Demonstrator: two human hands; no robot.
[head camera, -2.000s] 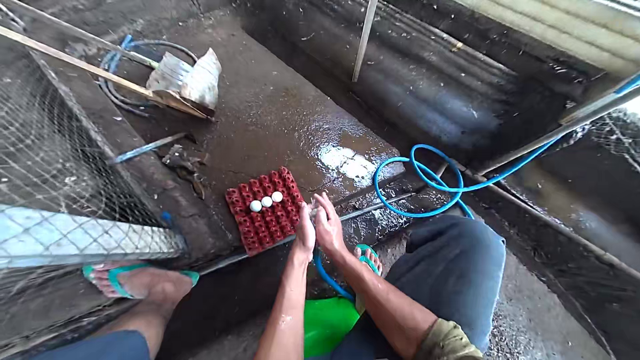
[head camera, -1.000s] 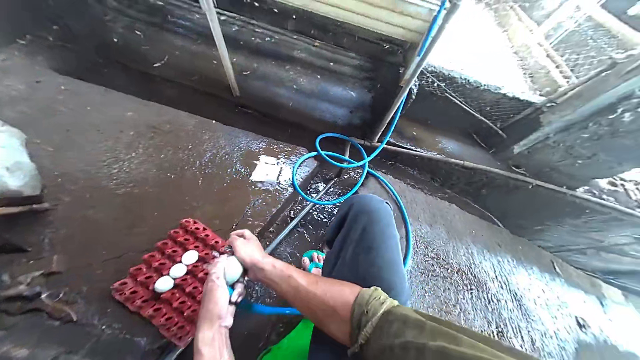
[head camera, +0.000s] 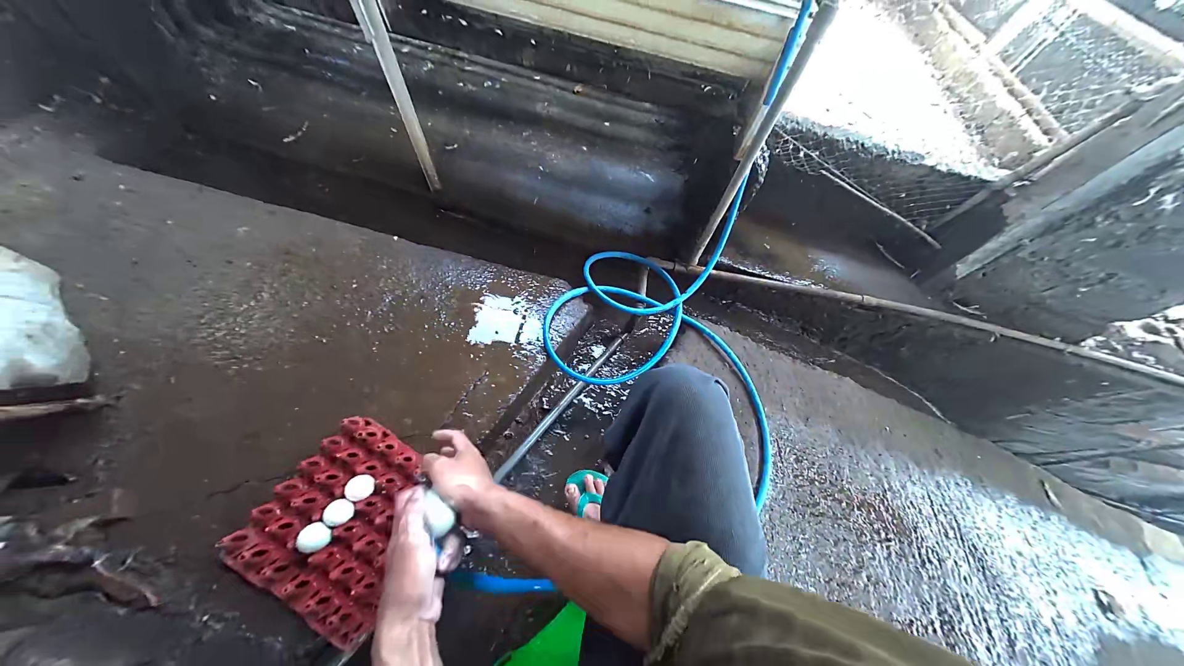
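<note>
A red egg tray (head camera: 342, 555) lies on the wet floor at the lower left, with a short row of pale eggs (head camera: 339, 511) in its middle cups. At the tray's right edge my left hand (head camera: 413, 564) is closed around another pale egg (head camera: 437, 514). My right hand (head camera: 460, 476) is at the top of that egg, its fingers bent and partly apart; whether it grips the egg too is hard to tell. Part of a blue hose (head camera: 504, 584) passes just below and behind my hands.
The hose lies in loops (head camera: 615, 319) beyond my knee and climbs a slanted pole (head camera: 758, 139). A metal pipe (head camera: 555, 412) runs along the floor's edge. A green object (head camera: 550, 638) is beneath me, partly hidden. At the far left is a whitish sheet-like object (head camera: 37, 324).
My hands were together without a visible egg two seconds ago; an egg has been between them since the one-second-old frame. The view has swung to the right.
</note>
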